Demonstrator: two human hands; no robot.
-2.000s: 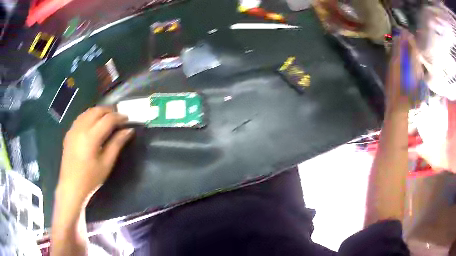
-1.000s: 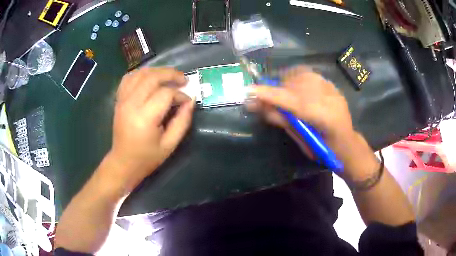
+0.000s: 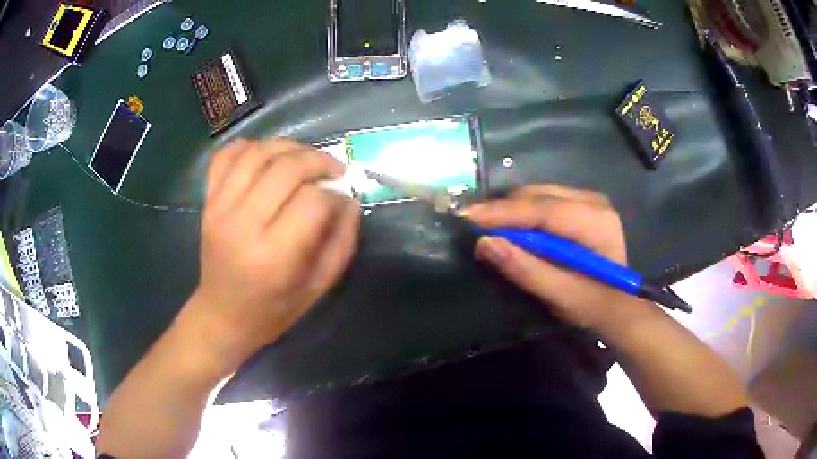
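Observation:
A phone unit with a green circuit board (image 3: 421,160) lies on the dark green mat, its pale middle washed out by glare. My left hand (image 3: 273,224) is at its left end, fingers closed on a bright white part there; the glare and fingers hide its shape. My right hand (image 3: 555,242) holds a blue soldering iron (image 3: 573,257) like a pen. The iron's metal tip reaches left over the board to the white part near my left fingertips. Whether the tip touches cannot be told.
At the back lie a phone frame (image 3: 367,40), a clear plastic piece (image 3: 450,61), a battery (image 3: 226,90) and pale discs (image 3: 182,43). A small screen (image 3: 119,143) and clear cups (image 3: 47,116) are left. A black battery (image 3: 644,123) is right; a white rack (image 3: 45,350) is lower left.
My right hand came in from the far right with the blue iron, and its tip has moved left over the board. My left hand stays at the board's left end.

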